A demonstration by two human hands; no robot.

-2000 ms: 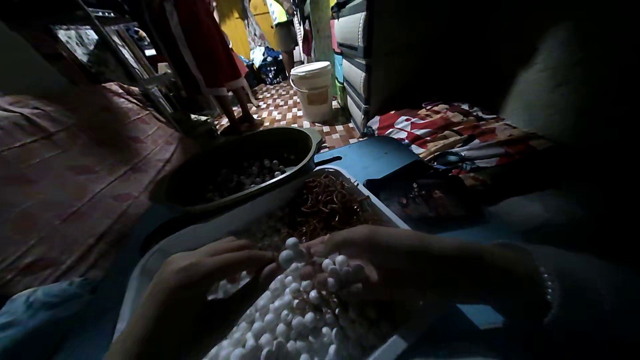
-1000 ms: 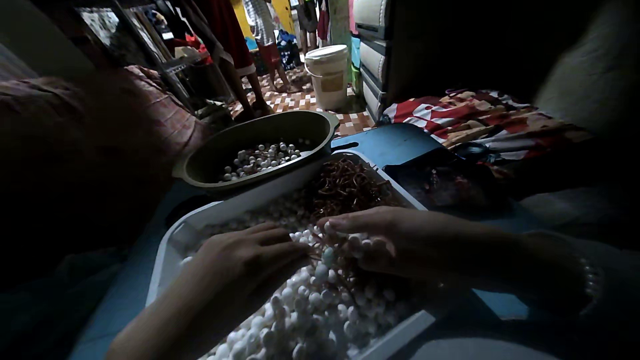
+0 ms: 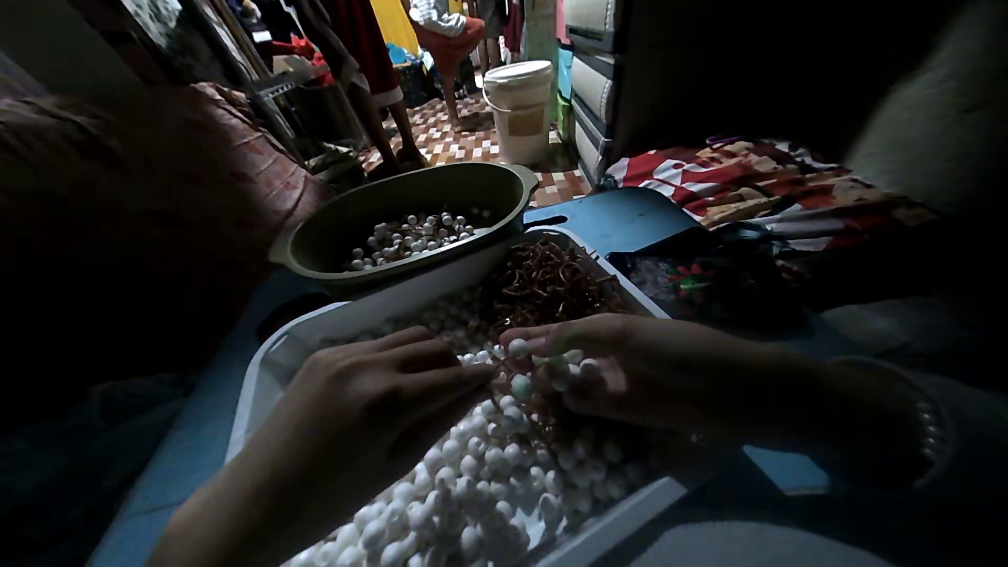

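Observation:
A white plastic tray [image 3: 260, 378] holds many small white balls [image 3: 441, 488] and, at its far right, a heap of reddish-brown curled strands [image 3: 551, 287]. My right hand [image 3: 614, 362] holds a small cluster of white balls [image 3: 563, 370], one of them pale green, over the middle of the tray. My left hand [image 3: 386, 394] meets it from the left, thumb and fingertips closed at the cluster's thin brown strands. What exactly the left fingertips pinch is too dark to tell.
An olive oval basin [image 3: 512, 201] with more white balls stands beyond the tray on a blue table [image 3: 630, 209]. Patterned cloth [image 3: 732, 177] lies at right. Behind are a lidded white bucket [image 3: 520, 110] and people standing on a checkered floor.
The view has shifted, showing more of the basin's contents. Both hands stay together over the tray; a pale green ball shows at the fingers now and one second ago.

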